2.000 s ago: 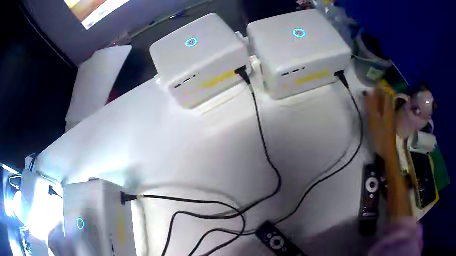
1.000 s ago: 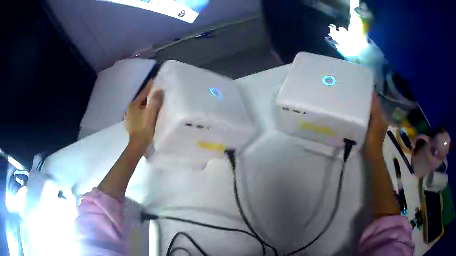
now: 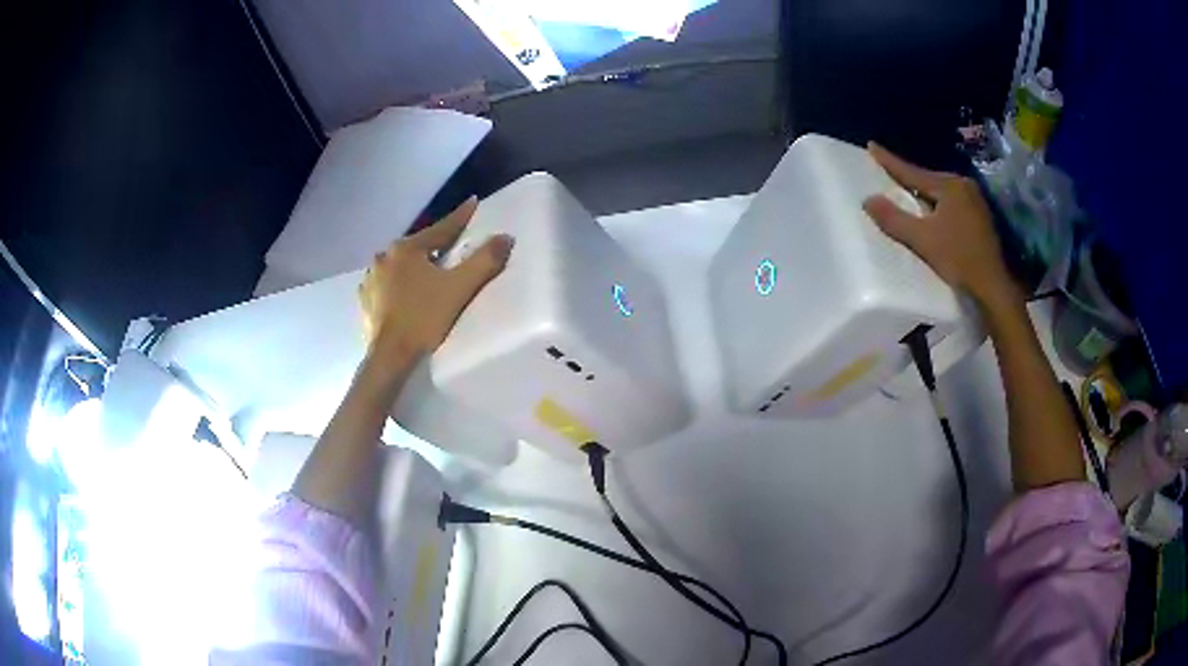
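My left hand (image 3: 424,293) grips the outer side of the left white projector (image 3: 573,312), which is tilted so its glowing blue ring faces inward to the right. My right hand (image 3: 945,228) grips the top outer edge of the right white projector (image 3: 814,280), tilted inward to the left, its blue ring facing the other unit. The two units stand apart. Each has a yellow label and a black power cable (image 3: 961,481) plugged in near it. Their undersides are hidden.
A third white projector (image 3: 414,559) stands at the lower left, partly behind my left sleeve, beside strong glare. Black cables (image 3: 651,562) lie tangled at the front. A white board (image 3: 378,182) is behind left. A yellow-green bottle (image 3: 1036,115) and clear plastic are at the far right.
Both hands have come onto the two projectors. The units, upright and level earlier, are now tilted towards each other, blue rings facing inward. The camera view has shifted; the remotes are out of view.
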